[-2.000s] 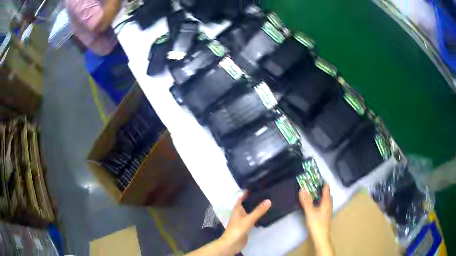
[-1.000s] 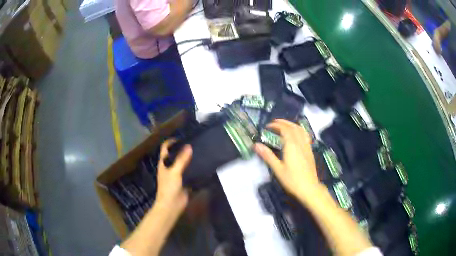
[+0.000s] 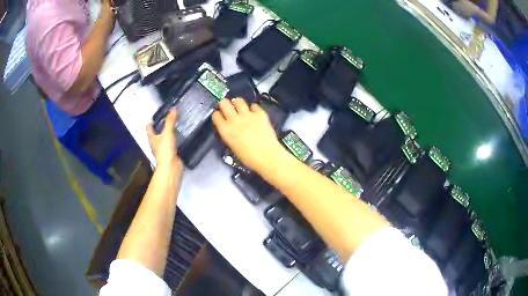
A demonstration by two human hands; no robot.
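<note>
A black ribbed housing with a green circuit board across its far short end is held over the white worktop. My left hand grips its left side, thumb on the near edge. My right hand is at its right end beside the board, fingers bent; whether it grips the housing is partly hidden. Other black housings lie below and beside it. Overlapping rows of black housings with green boards run along the right side of the worktop.
A person in a pink top is at upper left beside a blue bin. A black device with a pale square stands at the worktop's far end. An open carton holds dark parts at lower left. A green surface lies right.
My hands and the held housing have moved forward along the worktop, from over the carton side to its far part. The view has shifted, with the person now further left.
</note>
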